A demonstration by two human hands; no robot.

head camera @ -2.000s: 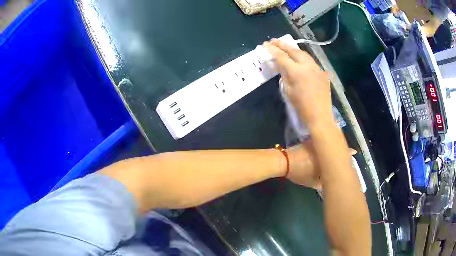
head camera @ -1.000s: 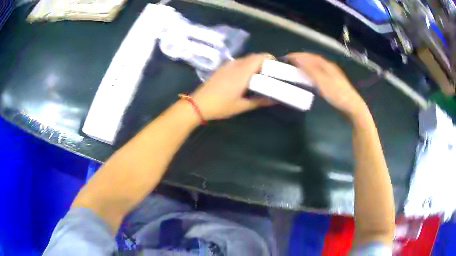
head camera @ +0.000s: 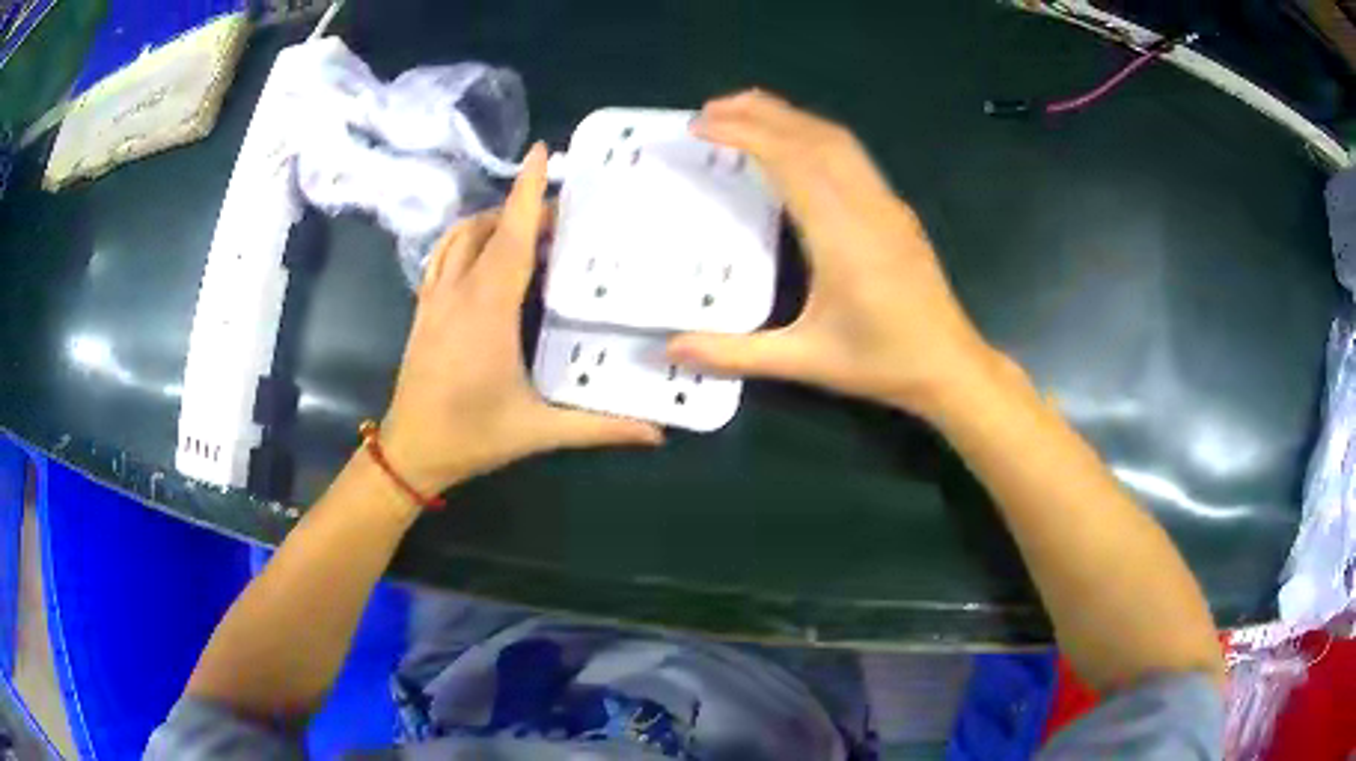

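Note:
Two white extension socket units lie one partly over the other at the middle of the bench, outlet faces up. The upper unit (head camera: 662, 223) covers part of the lower unit (head camera: 610, 375). My right hand (head camera: 833, 245) grips the upper unit from its right side, thumb across its near edge. My left hand (head camera: 473, 335) is at the left side, its thumb along the lower unit's near edge. A cord in clear plastic (head camera: 402, 141) runs from the units' left side over the long white power strip (head camera: 246, 268).
The dark-green bench (head camera: 922, 520) has a curved near edge. A cream padded board edge (head camera: 146, 104) is at the far left. A dark-pink wire (head camera: 1103, 89) lies at the back right. Plastic-wrapped items (head camera: 1328, 476) are at the right edge, blue bins (head camera: 141, 595) below left, red bin (head camera: 1316, 696) below right.
The two units, earlier held edge-up between my hands, now show their outlet faces. The view has turned and shifted. My right hand has left the long power strip, where a hand rested two seconds ago.

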